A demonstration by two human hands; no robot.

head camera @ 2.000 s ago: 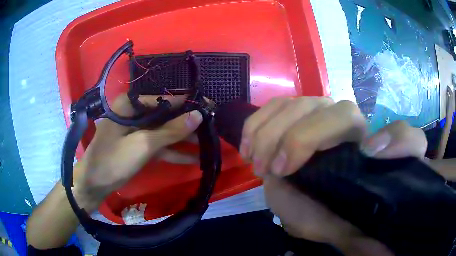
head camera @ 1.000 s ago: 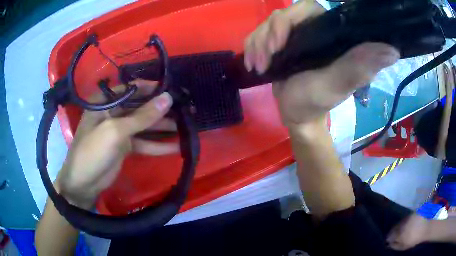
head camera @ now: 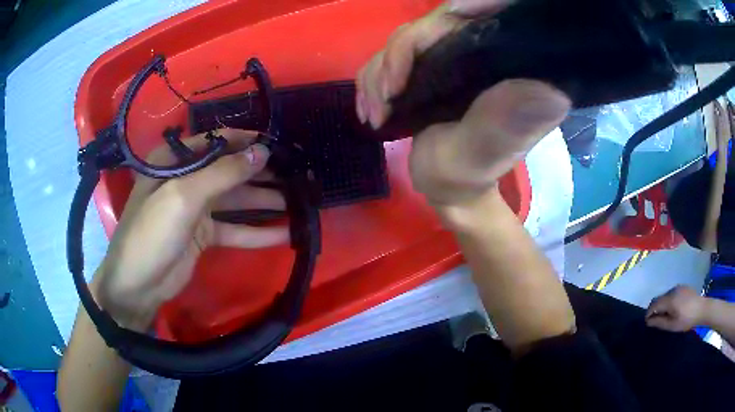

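My left hand (head camera: 173, 221) holds the black headphone headband assembly (head camera: 201, 358) by its ear-cup ring end, over the tray. The padded arch hangs toward me. The open C-shaped ring (head camera: 125, 121) points away, with thin wires strung between its tips. My right hand (head camera: 475, 137) grips the thick black electric screwdriver (head camera: 532, 60), its front end over the screw plate. The bit cannot be made out. The black screw plate (head camera: 346, 153) lies in the red tray (head camera: 387, 273), partly hidden by the headband and left hand.
White foam sheet (head camera: 40, 161) lies under the tray on the blue-green worktop (head camera: 596, 193). Clear plastic (head camera: 645, 133) lies at the right. A black cord (head camera: 624, 173) curves down the right side. A red stool (head camera: 637, 229) and another person's hand (head camera: 681, 310) are at the right.
Since two seconds ago, the screwdriver has moved up and away from the headband's ring end, with my right hand turned. The headband has shifted left. Over the last second the screwdriver has moved slightly left.
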